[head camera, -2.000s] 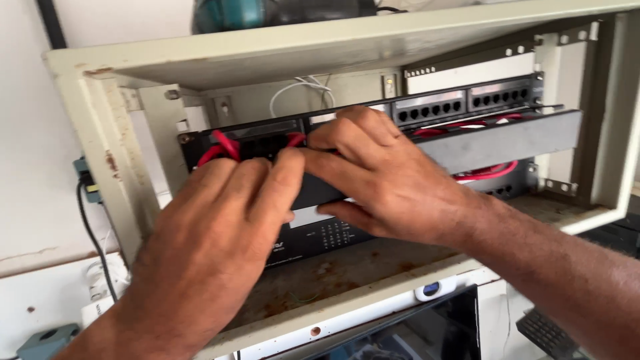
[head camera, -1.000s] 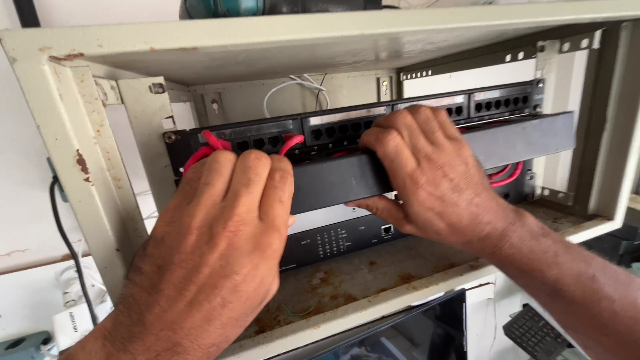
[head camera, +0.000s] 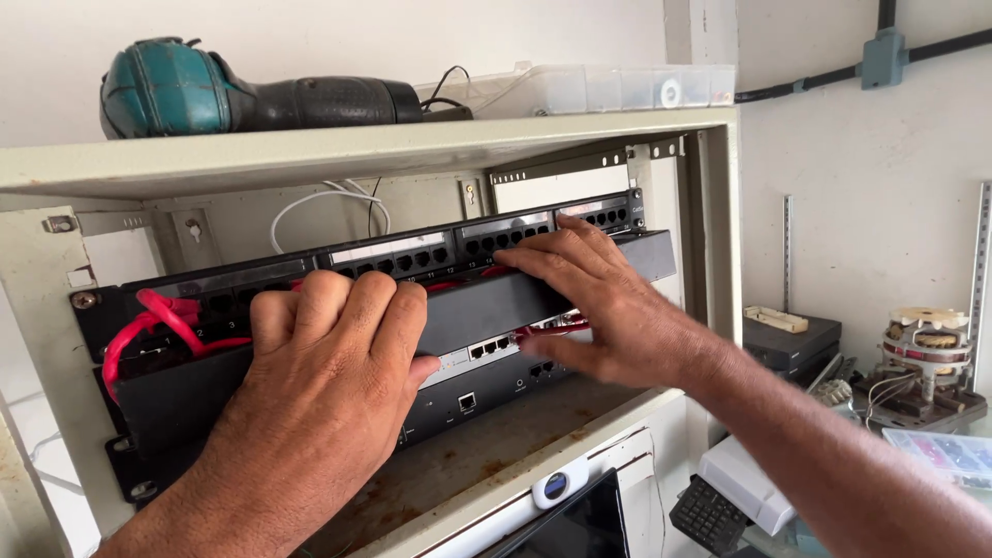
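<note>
My left hand (head camera: 318, 387) grips the black cable organizer's front cover (head camera: 465, 308), fingers over its top edge and thumb below. My right hand (head camera: 589, 302) spreads across the same cover further right, fingertips near the ports and thumb under it, blurred; whether it grips cannot be told. Behind and above runs a black patch panel (head camera: 403, 249) with numbered ports. Red network cables (head camera: 167, 314) loop from its left end behind the cover; another red cable (head camera: 570, 329) shows under my right hand. Below are a light grey port strip (head camera: 453, 364) and a black rack unit (head camera: 496, 399).
The beige metal cabinet (head camera: 434, 143) surrounds the equipment, its floor rusty. On top lie a teal and black power tool (head camera: 232, 93) and a clear plastic organizer box (head camera: 604, 89). A monitor (head camera: 573, 519) stands below; a keypad (head camera: 709, 511) and a motor part (head camera: 926, 356) are at right.
My right hand has moved right along the cover, away from my left hand, and its thumb and fingers are more spread. The view has turned to the right, showing more of the room.
</note>
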